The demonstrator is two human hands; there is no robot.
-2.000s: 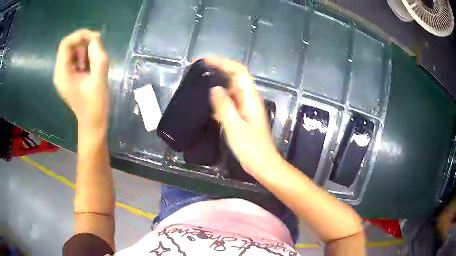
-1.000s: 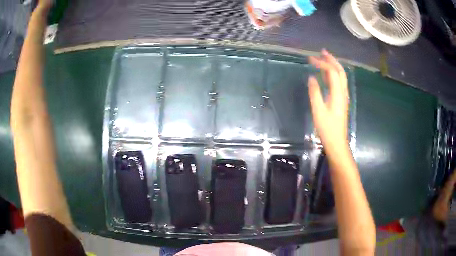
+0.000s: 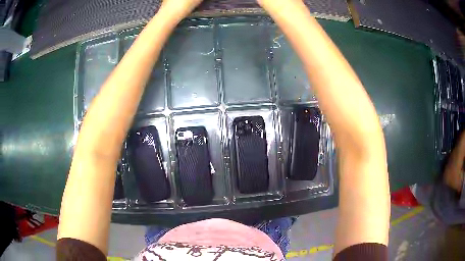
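A clear blister tray (image 3: 223,108) lies on the green bench. Its near row holds several black phone cases, among them one in the middle (image 3: 250,155), one left of it (image 3: 195,165), one further left (image 3: 149,163) and one at the right (image 3: 305,144). Another dark case shows partly behind my left forearm. The visible far pockets hold no case. Both my forearms reach over the tray to the grey shelf. My left hand (image 3: 179,4) and my right hand (image 3: 280,3) are cut off by the top edge, so fingers and anything held are hidden.
The grey raised shelf (image 3: 102,20) runs along the bench's far side. Another tray (image 3: 447,102) stands at the right end of the green bench (image 3: 387,66). A person's arm (image 3: 455,163) shows at the right edge. Red stools (image 3: 403,198) and yellow floor lines lie below.
Both hands have moved to the top centre, the left from the far left and the right from over the tray. The tray appears further left and higher. The fan has left the view.
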